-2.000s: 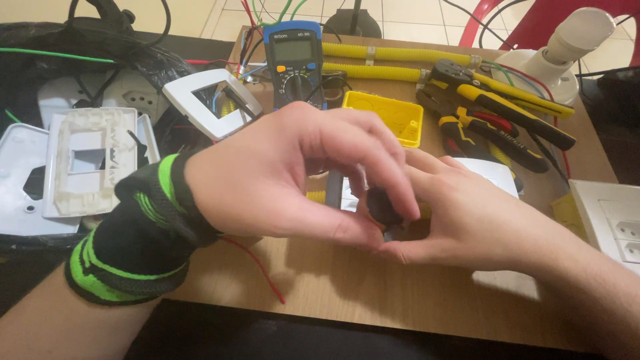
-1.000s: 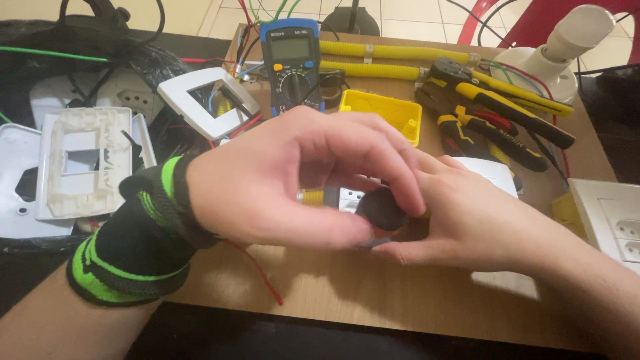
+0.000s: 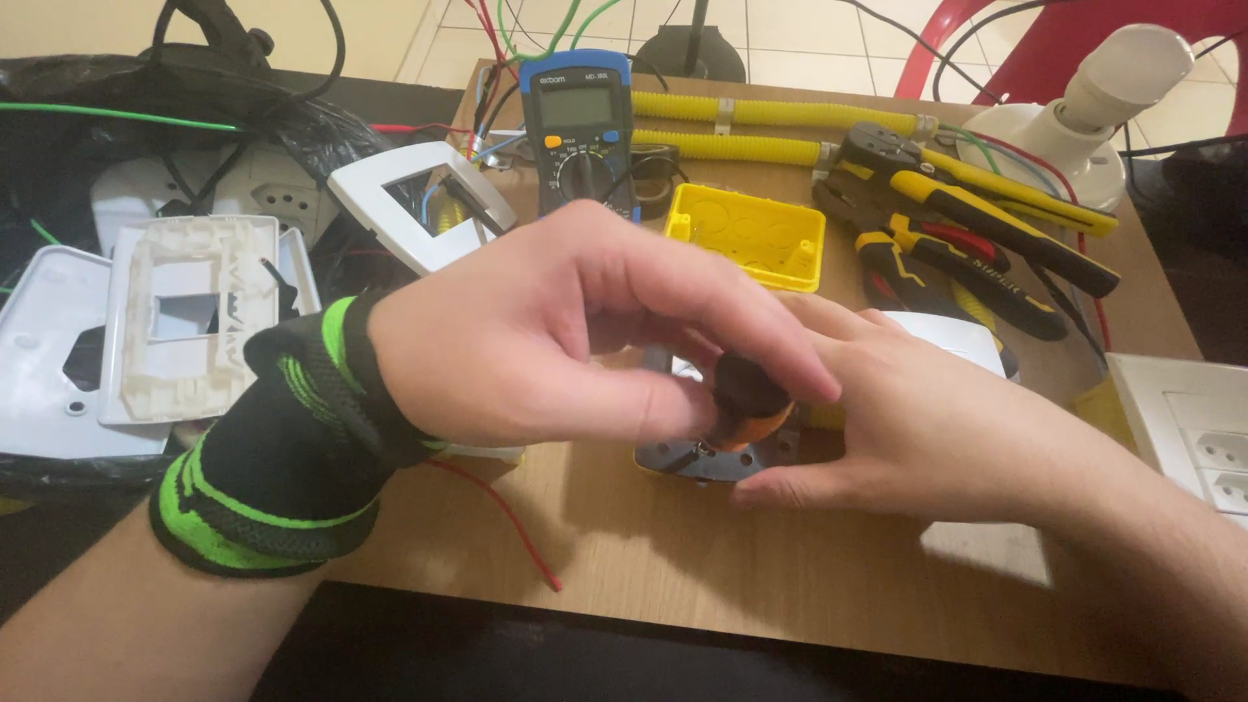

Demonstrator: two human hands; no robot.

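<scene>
My left hand (image 3: 585, 341), with a black and green wrist support (image 3: 283, 448), holds a screwdriver's black and orange handle (image 3: 751, 395) between thumb and fingers. The handle points up toward the camera above a dark mounting frame (image 3: 707, 463) at the middle of the wooden board. My right hand (image 3: 877, 419) rests at the frame's right side, its thumb near the lower edge; its fingertips are partly hidden. Behind the hands lie a yellow electrical box (image 3: 746, 234) and a blue multimeter (image 3: 580, 127).
Crimping pliers (image 3: 994, 214) and other pliers (image 3: 975, 278) lie at the back right, by a lamp holder with bulb (image 3: 1092, 107). A white socket plate (image 3: 1189, 419) is at the right edge. White cover plates (image 3: 58, 361) lie left. A red wire (image 3: 507, 517) sticks out in front.
The handle in my left hand has tilted and its orange part now shows. The fingers of my left hand have shifted around it. My right hand has stayed beside the frame.
</scene>
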